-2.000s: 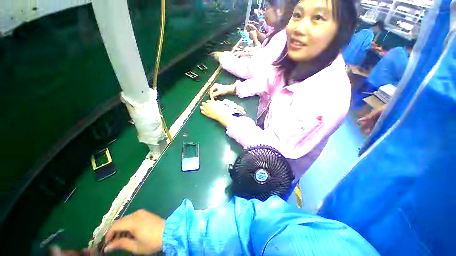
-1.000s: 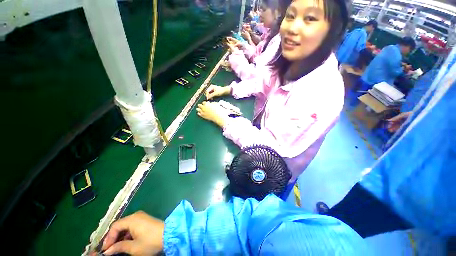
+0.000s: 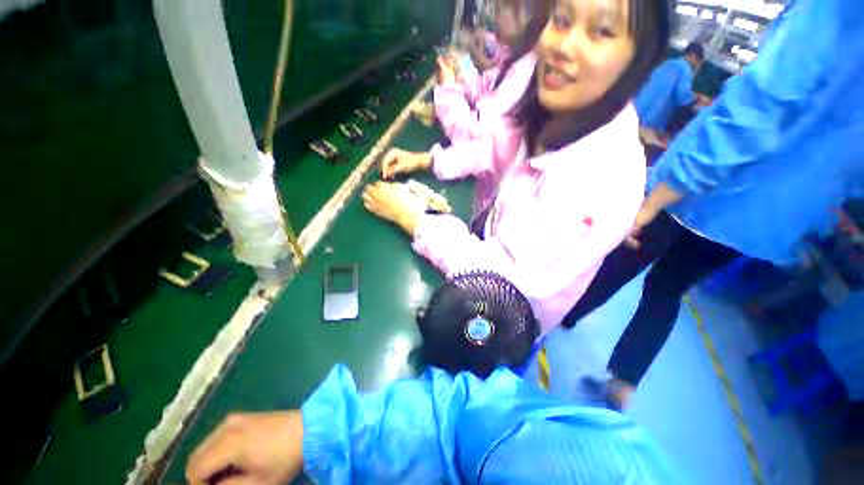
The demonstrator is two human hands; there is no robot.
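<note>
My right hand [image 3: 248, 449], in a shiny light blue sleeve, is at the bottom edge over the bench, beside the chipped rail [image 3: 213, 355]. Its fingers curl down and the tips are cut off, so I cannot tell whether it holds anything. My left hand is not in view. A separate phone housing [image 3: 341, 293], with a dark windowed upper frame and pale lower part, lies flat on the green bench beyond my hand. On the green belt left of the rail lie yellow-edged dark housings, one at the lower left [image 3: 96, 381] and one farther up [image 3: 192, 273].
A round black fan [image 3: 478, 324] stands against my right forearm. A white post [image 3: 213, 95] with wrapped base and a yellow cord [image 3: 282, 85] rise by the rail. A neighbour in pink [image 3: 559, 204] sits beyond the fan. A person in blue [image 3: 758, 142] stands at right.
The view has shifted. Housings on the belt appear nearer and farther left. A person in blue now stands behind the neighbour, with legs visible. My right hand remains low by the rail.
</note>
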